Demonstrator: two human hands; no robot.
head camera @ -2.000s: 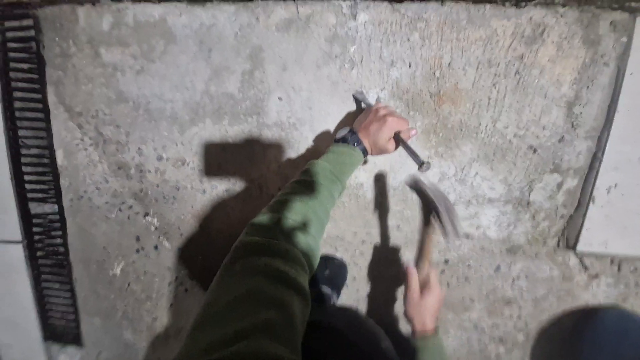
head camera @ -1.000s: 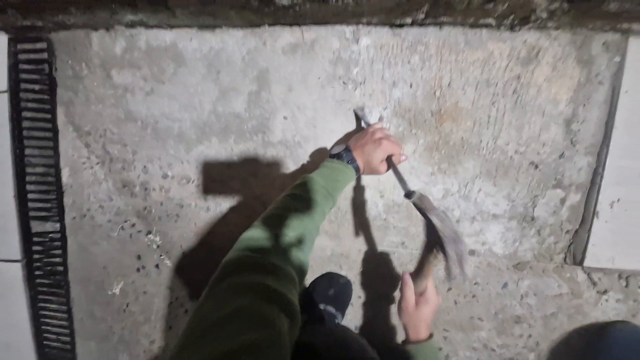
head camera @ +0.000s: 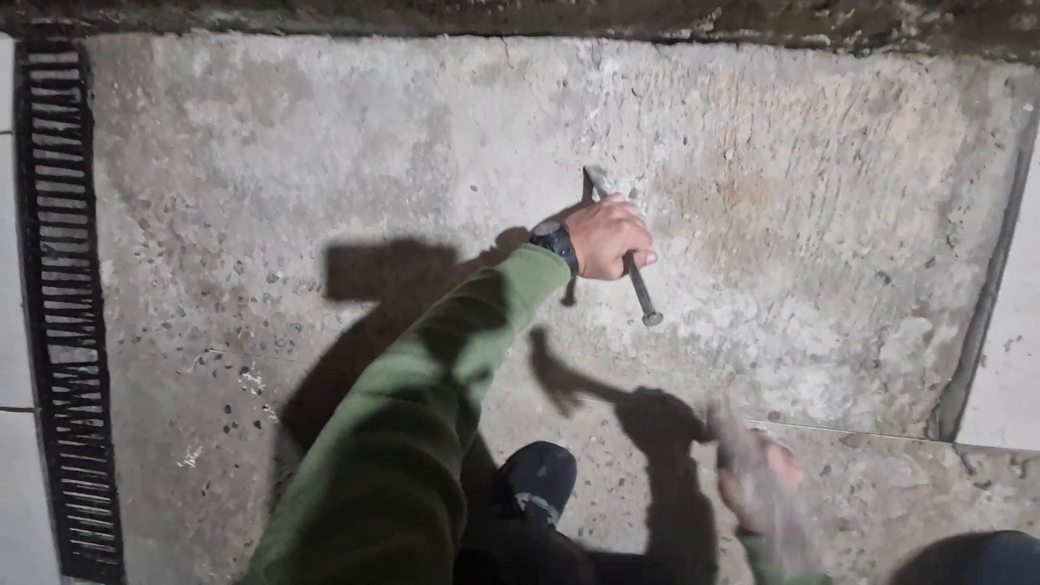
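My left hand, with a dark watch at the wrist, is closed around a steel chisel. The chisel's flat end rests at a pale chipped patch on the rough concrete surface; its mushroomed struck end sticks out below my fingers. At the lower right, my right hand grips a hammer, badly blurred by motion, its head apart from the chisel. The hammer's shadow falls on the concrete between my two hands.
A dark slotted drain grate runs down the left side. White tiles border the concrete at the right, and a dark rough ledge crosses the top. My dark shoe stands at the bottom centre.
The hammer, whose head was at the chisel's struck end one second ago, has moved down and away from it. My left hand still holds the chisel at the pale patch.
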